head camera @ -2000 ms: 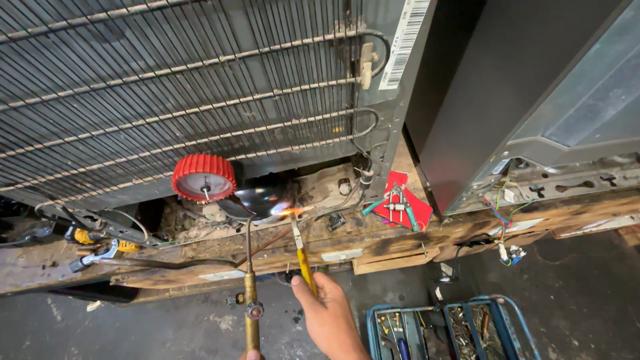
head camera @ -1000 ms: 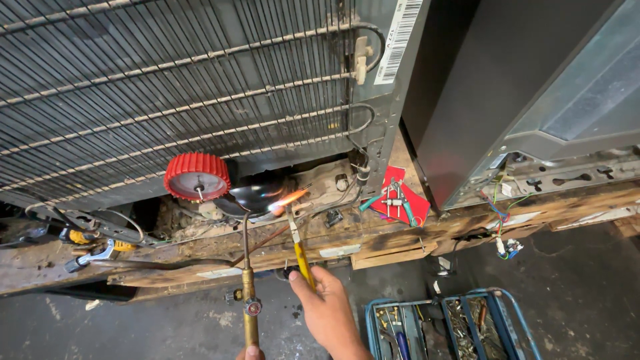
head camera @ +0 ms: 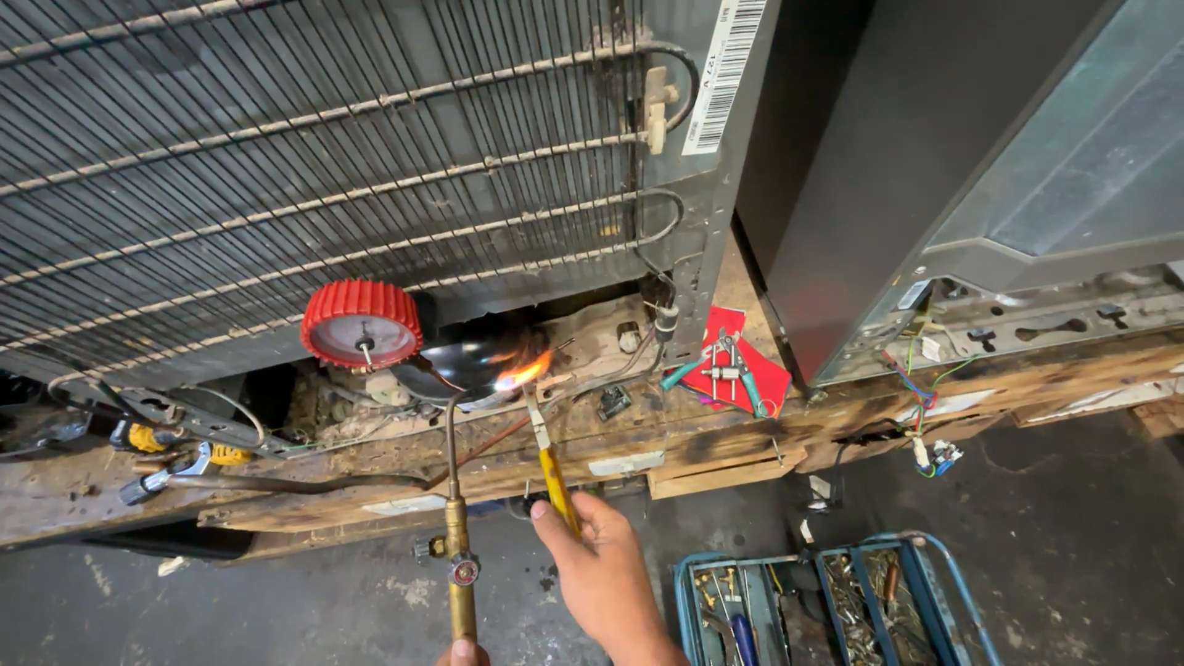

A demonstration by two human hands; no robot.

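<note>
My left hand [head camera: 462, 653], mostly cut off by the bottom edge, grips the brass handle of a gas torch [head camera: 460, 573]. The torch's thin neck rises toward the black compressor [head camera: 453, 361], and an orange flame [head camera: 525, 370] burns at the compressor's right side. In my right hand [head camera: 597, 569] are yellow-handled pliers [head camera: 557, 486], their metal jaws just below the flame. What the jaws hold cannot be made out. A red-rimmed pressure gauge [head camera: 361, 326] stands left of the compressor, below the refrigerator's wire condenser [head camera: 370, 176]. A copper-coloured tube [head camera: 490, 446] runs under the torch neck.
Green-handled pliers [head camera: 726, 365] lie on a red cloth or sheet [head camera: 763, 381] on the wooden bench [head camera: 694, 439]. Left are yellow-and-blue tools [head camera: 171, 462]. A blue toolbox [head camera: 684, 601] stands on the floor, lower right. Another appliance [head camera: 888, 185] with loose wires [head camera: 916, 398] stands right.
The flame at the compressor has changed shape and shows larger and brighter orange than a second ago. Both hands keep hold of the torch and the pliers in nearly the same place.
</note>
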